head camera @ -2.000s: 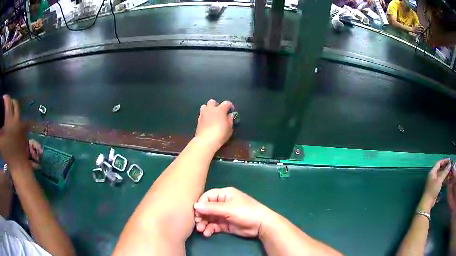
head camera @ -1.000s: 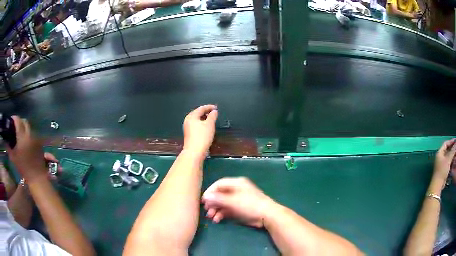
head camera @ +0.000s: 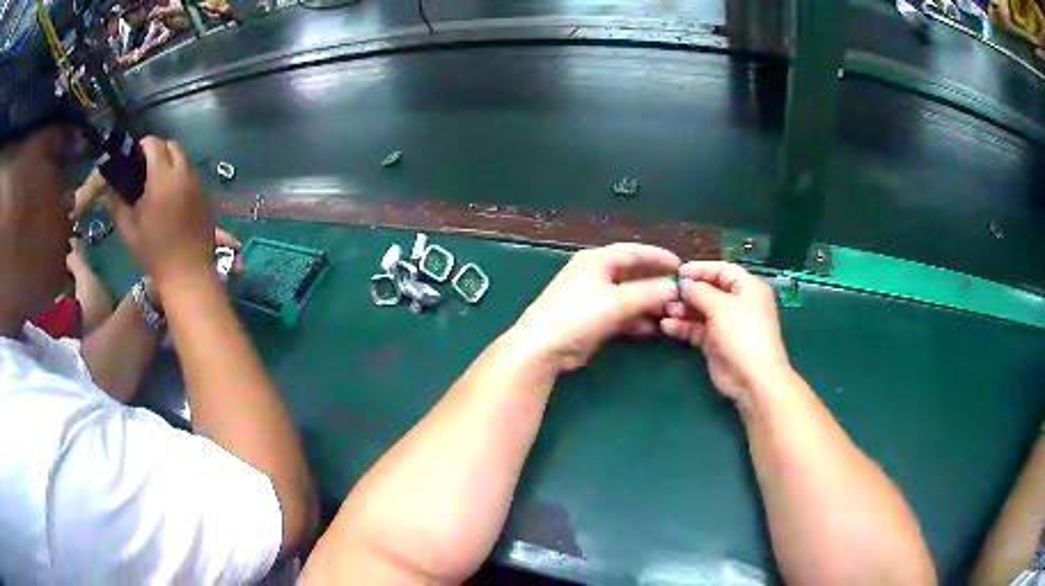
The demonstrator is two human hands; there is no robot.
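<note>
My left hand (head camera: pixel 613 300) and my right hand (head camera: pixel 730 323) meet above the green bench. Their fingertips pinch a tiny part (head camera: pixel 680 280) between them; a bit of green and a dark edge show, the rest is hidden by the fingers. It may be a small insert or housing. To the left on the bench lies a loose pile of silver rounded-square frames (head camera: pixel 470 283), some with green inside and some with pale stubs.
A neighbour at left holds a black screwdriver (head camera: pixel 122 164) beside a green tray (head camera: pixel 279 277). Beyond the red-brown strip (head camera: pixel 344 215), the dark belt carries small parts (head camera: pixel 625 185). A green post (head camera: pixel 809 137) stands at right by the green rail (head camera: pixel 940 285). Another person's arm is at lower right.
My left hand has come back from over the belt and joined my right hand at a small part. The view has swung left, showing more of the neighbour.
</note>
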